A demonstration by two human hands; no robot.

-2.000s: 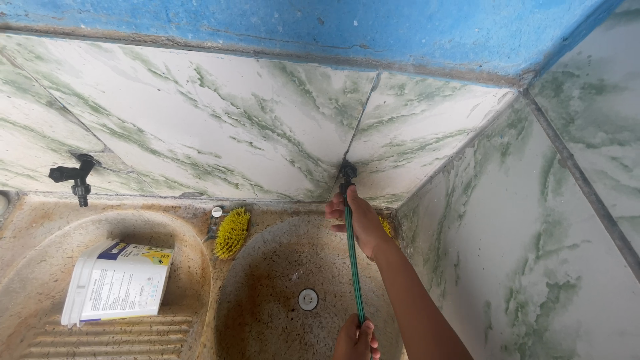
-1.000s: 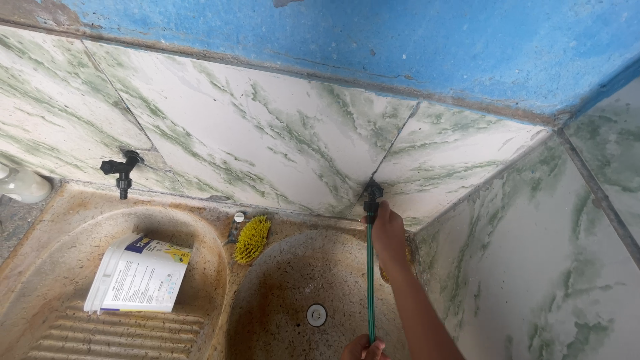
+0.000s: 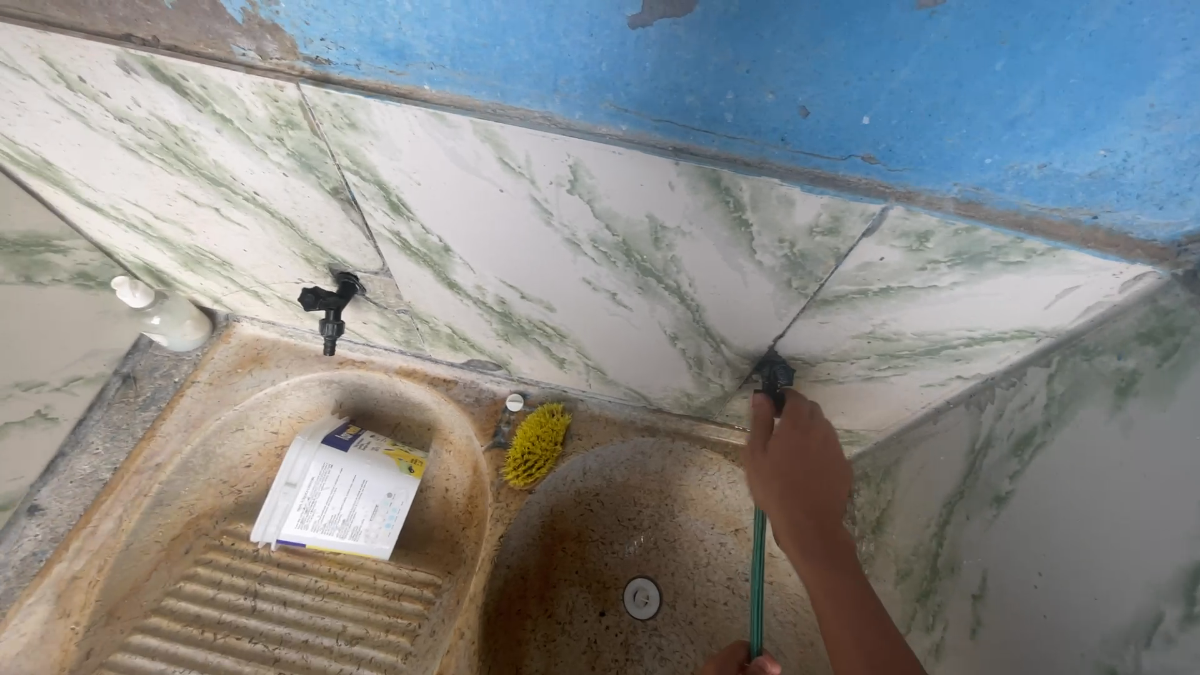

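Note:
A green hose hangs from a black plastic tap on the tiled wall, above the right basin. My right hand is closed around the hose's upper end, just under the tap; the fingers partly hide the joint. Lower down, at the bottom edge of the view, my left hand grips the same hose, and only some of its fingers show. Behind the hose lies the round basin with a white drain plug.
A white plastic tub lies on its side in the ribbed left basin. A second black tap juts out above it. A yellow scrub brush rests between the basins. A pump bottle stands at the far left.
The view has shifted left, bringing the whole pump bottle into sight. Both hands remain on the hose, the right one near the tap.

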